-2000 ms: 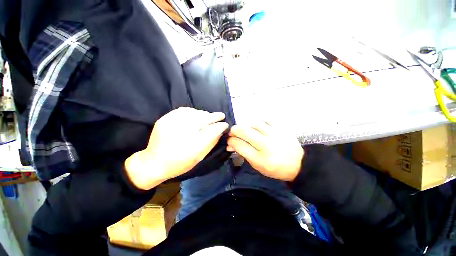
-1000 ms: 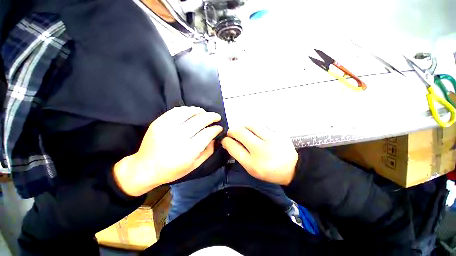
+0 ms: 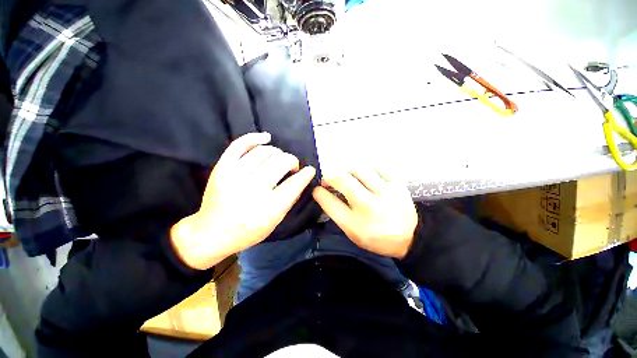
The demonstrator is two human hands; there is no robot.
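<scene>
A large dark garment (image 3: 160, 77) covers the left of the table and hangs toward my lap, with plaid fabric (image 3: 35, 112) at its left side. My left hand (image 3: 244, 196) lies on the garment and pinches its right edge between thumb and fingers. My right hand (image 3: 370, 210) holds the same edge just beside it, at the table's front edge. The fingertips of both hands nearly meet. The bit of cloth between them is mostly hidden. The garment's straight edge runs from my fingers up toward the machine's needle area (image 3: 297, 49).
Open thread snips (image 3: 478, 85) lie on the white table (image 3: 391, 140). Thin grey tweezers (image 3: 538, 70) and yellow-green scissors (image 3: 611, 126) lie further right. Cardboard boxes (image 3: 594, 213) stand below at the right and at the lower left (image 3: 188, 314).
The view has shifted slightly. Both hands stay close together at the cloth edge. My left fingers have shifted and look more spread over the cloth than a second ago.
</scene>
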